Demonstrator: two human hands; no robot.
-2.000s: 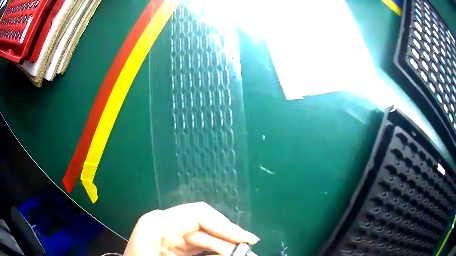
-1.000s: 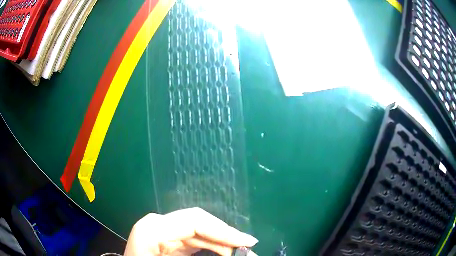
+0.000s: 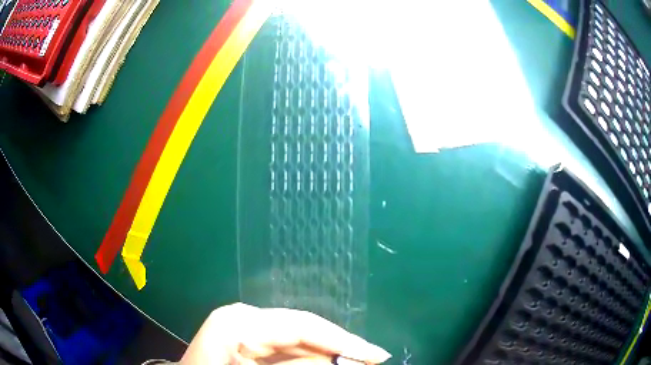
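Note:
My left hand is at the bottom edge, cut off by it, with the thumb and fingers pinched together. A small dark part shows at the fingertips, mostly hidden by them and the picture's edge. A long clear carrier sheet with rows of small oval outlines lies on the green mat, running from the glare at the top down to behind my left hand. A small clump of clear film scraps lies right of the fingertips. My right hand is not in view.
A black blister tray is at the lower right, with another black tray beyond it. A glaring white sheet lies at the top. Red and yellow tape runs left of the carrier sheet. A red tray tops stacked sheets.
The view has shifted slightly. My left hand and the clear carrier sheet have moved a little to the right. The small part shows less at the fingertips than before.

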